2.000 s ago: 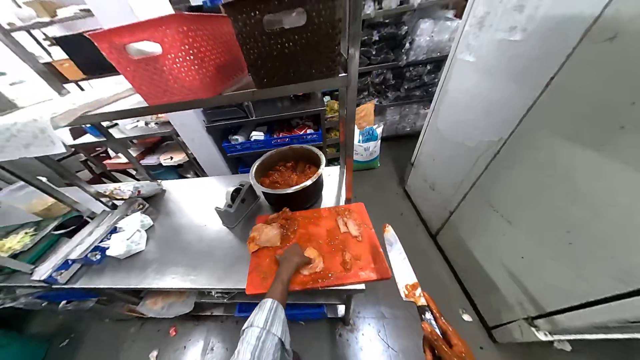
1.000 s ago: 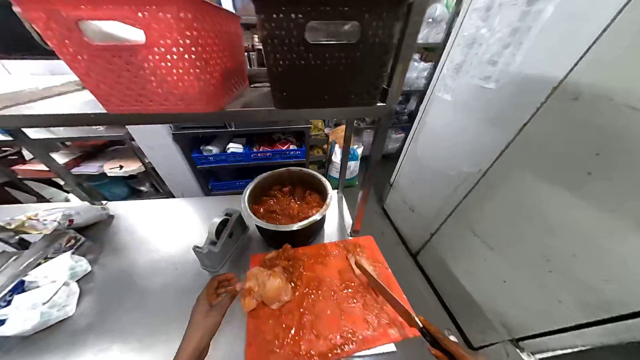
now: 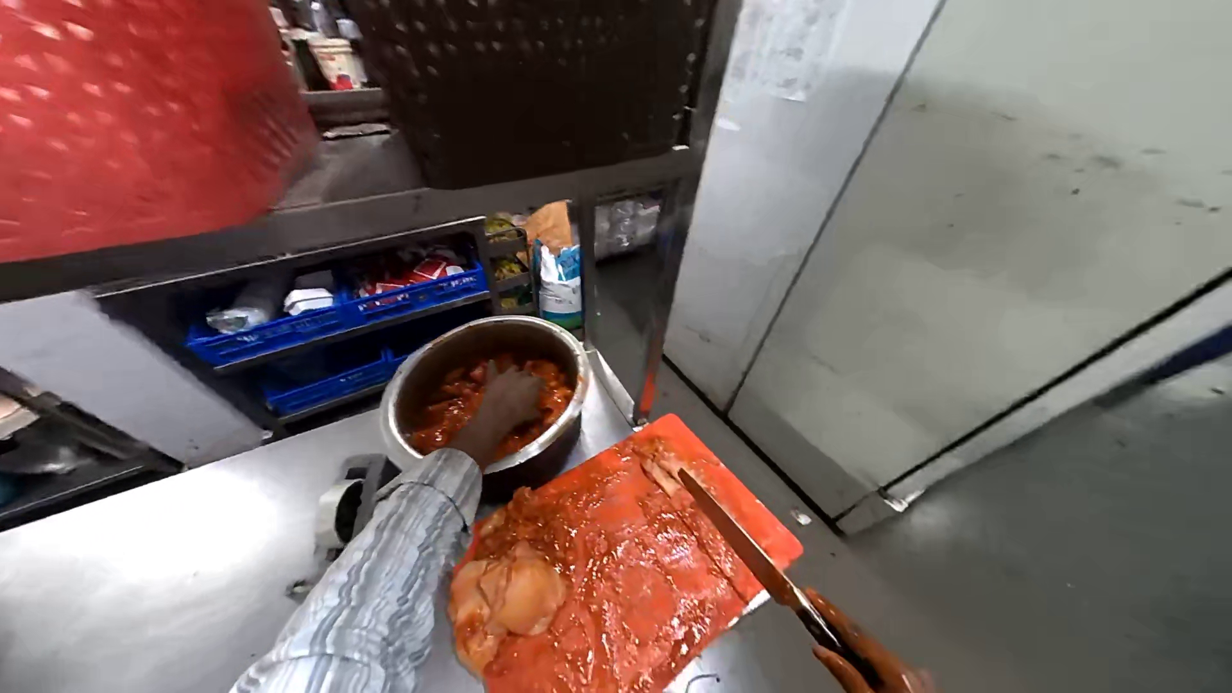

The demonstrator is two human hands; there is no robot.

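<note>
My left hand [image 3: 508, 399] reaches into a round metal pot [image 3: 393, 423] and touches the red-sauced meat pieces [image 3: 452, 399] inside; its fingertips are partly hidden, so a grip cannot be told. At the lower right my right hand [image 3: 852, 640] holds a kitchen knife [image 3: 741, 544] by its dark handle, the blade slanting over the red cutting board [image 3: 616, 539]. Pale raw meat [image 3: 510, 592], seemingly chicken, lies at the board's left side. Small meat strips [image 3: 662, 470] rest near the blade's tip. Red marinade coats the board.
A tape dispenser [image 3: 346, 505] stands on the steel table [image 3: 144, 568] beside my left sleeve. Above the table, a shelf holds a red basket [image 3: 144, 125] and a dark basket [image 3: 539, 87]. Blue trays [image 3: 337, 313] sit on racks behind. A pale panel [image 3: 982, 241] rises at the right.
My left hand has moved from the pale meat on the board into the pot. The knife remains in my right hand over the board. The view has come closer and turned.
</note>
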